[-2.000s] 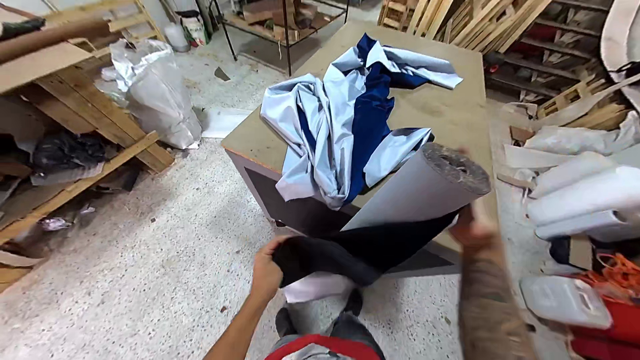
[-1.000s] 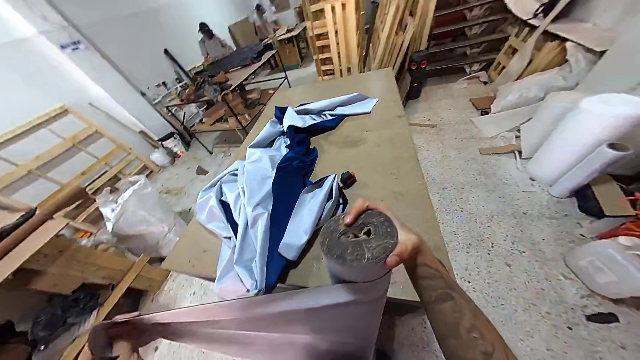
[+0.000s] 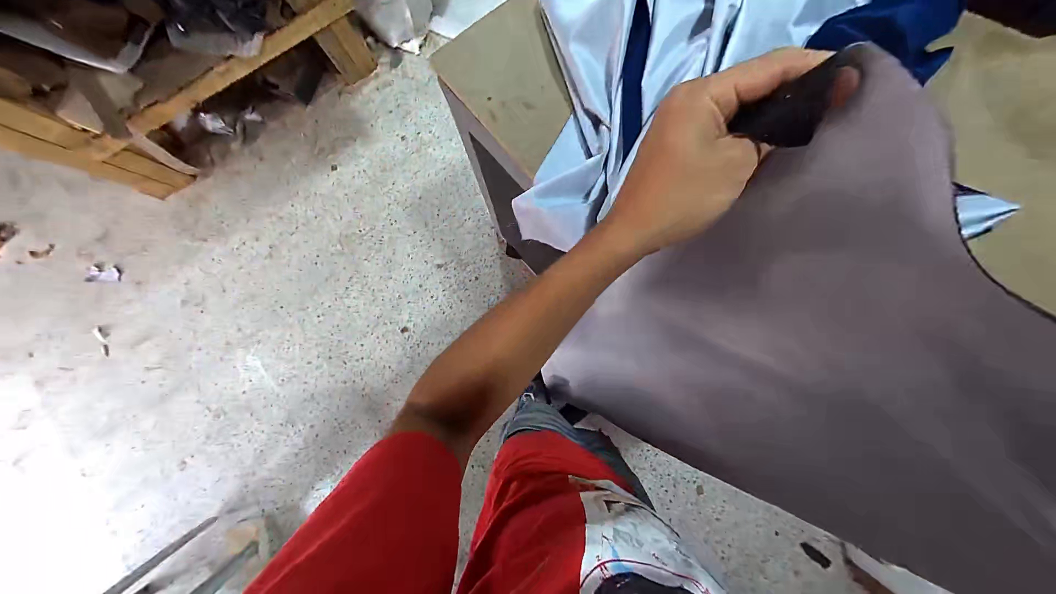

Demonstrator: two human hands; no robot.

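My left hand (image 3: 701, 153) grips the edge of a grey-mauve sheet material (image 3: 841, 330), where a fold shows its dark underside. From the hand the sheet spreads across the right half of the view, past the right edge. My right hand is out of view. Light blue and navy fabric (image 3: 577, 157) lies crumpled on the table (image 3: 503, 82), just behind my left hand, with a small tip showing to the right of the sheet. The roll is not in view.
At the upper left stands a wooden frame (image 3: 239, 70) with dark scraps and plastic. Small bits of litter (image 3: 104, 273) lie on the speckled floor (image 3: 330, 289). Below are my legs and red clothing. A dark object (image 3: 1019, 16) shows at the top right corner.
The sheet is spread wide before me; earlier it ran as a band from the roll. My left hand has come up over the table's fabric. My right hand and the roll have left the view, which has swung.
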